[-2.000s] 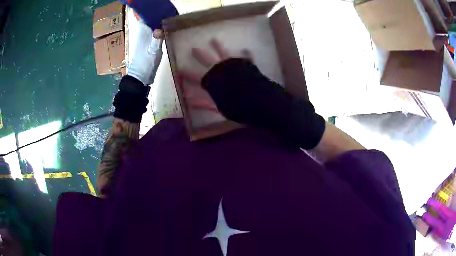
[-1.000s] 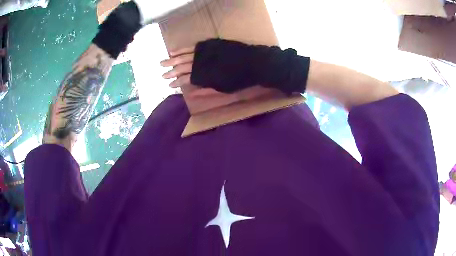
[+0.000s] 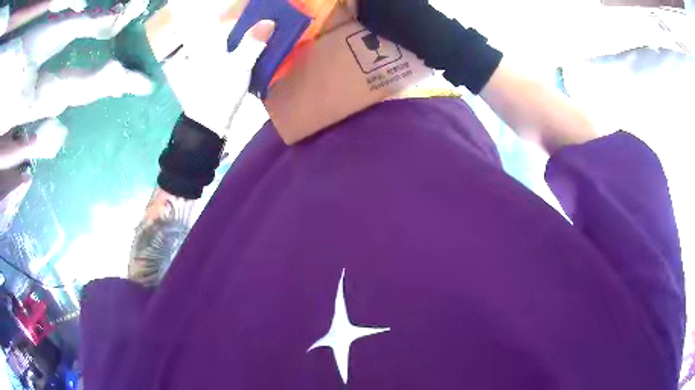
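A brown carton [image 3: 335, 91] with a black wine-glass mark on its side lies against the front of my purple garment at the top centre. My left hand [image 3: 221, 72], in a white glove with a black wrist band, grips a blue and orange tape gun [image 3: 286, 38] at the carton's left part. My right hand is cut off by the top edge; only its black sleeve and forearm show, reaching over the carton's right side. Whether tape is on the carton cannot be told.
The white worktable [image 3: 533, 46] is overexposed at the right. Green floor [image 3: 91, 145] lies at the left. A red object [image 3: 34, 318] and blurred items are at the lower left.
The carton's flaps were folded over, and its marked side now shows near my garment. The tape gun in my left hand has come down onto it. My right hand has moved up out of view.
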